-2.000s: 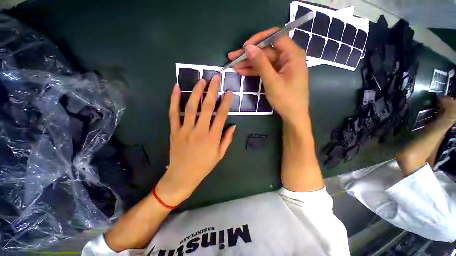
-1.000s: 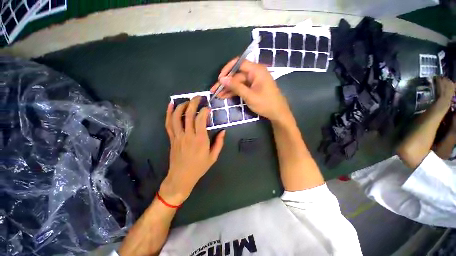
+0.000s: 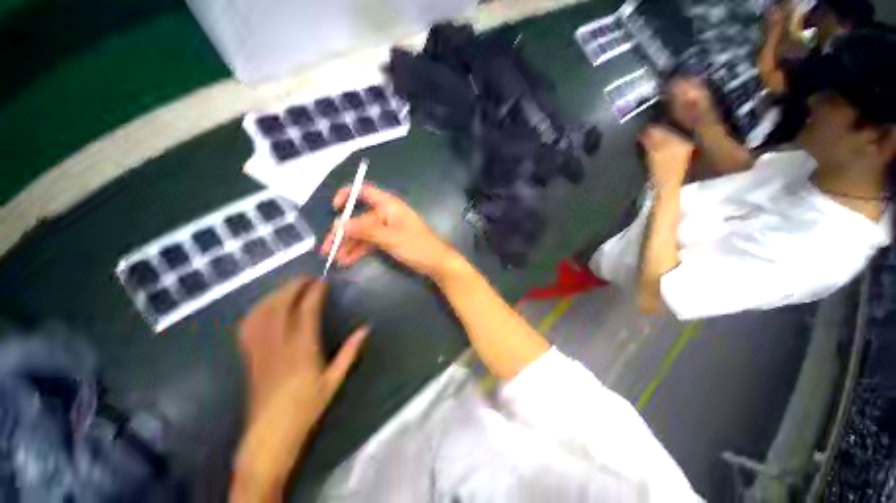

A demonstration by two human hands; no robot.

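The sticker sheet with two rows of black pads (image 3: 218,251) lies tilted on the dark green bench, left of centre. My left hand (image 3: 285,359) is blurred, below the sheet's right end, thumb apart from the fingers; I see nothing in it. My right hand (image 3: 388,234) holds the silver tweezers (image 3: 346,214) pen-like, right of the sheet. Their lower tip is close to my left fingertips; whether it holds a pad is too blurred to tell. The small black part is not visible.
Spare sticker sheets (image 3: 329,126) overlap beyond the work sheet. A heap of black parts (image 3: 516,147) lies right of them. A clear bag (image 3: 59,422) is at lower left, a white box (image 3: 324,29) at the far side. A person in white (image 3: 756,236) works at the right.
The view has swung to the right. My left hand has come off the sticker sheet, leaving its pads uncovered. My right hand with the tweezers is now right of the sheet, no longer over it.
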